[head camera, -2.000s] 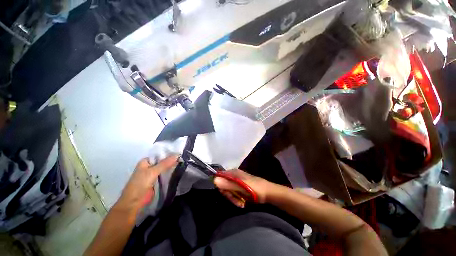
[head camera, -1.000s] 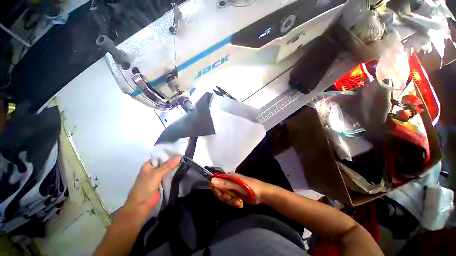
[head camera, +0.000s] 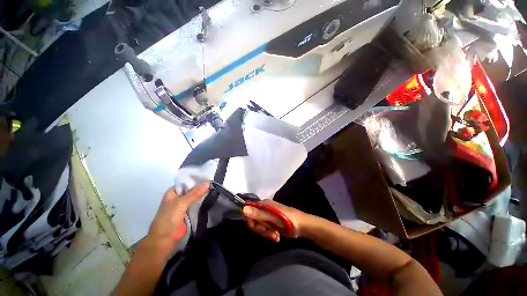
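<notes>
My left hand (head camera: 176, 211) pinches the edge of the pale and dark garment panel (head camera: 263, 153) near the table's front edge. My right hand (head camera: 268, 221) holds the scissors (head camera: 240, 201) by the red and yellow-orange loops. The scissor tips lie at the cloth beside my left fingertips, over the dark strip (head camera: 221, 169); whether the blades are apart is hard to tell. The panel's upper part lies on the machine bed, with a dark folded flap (head camera: 219, 143) close to the presser foot (head camera: 215, 119). Its lower part hangs towards my lap.
The white sewing machine (head camera: 237, 66) stands behind the cloth. Dark snips (head camera: 258, 107) lie by the panel. A black block (head camera: 361, 81) is at the right of the bed. A scrap carton (head camera: 399, 214) stands at right, a red basket (head camera: 491, 107) beyond, a cut-piece stack (head camera: 40, 202) at left.
Since two seconds ago, the scissors and my right hand have shifted slightly left, and the tips now lie closer to my left fingertips. The cloth near my left hand has moved a little.
</notes>
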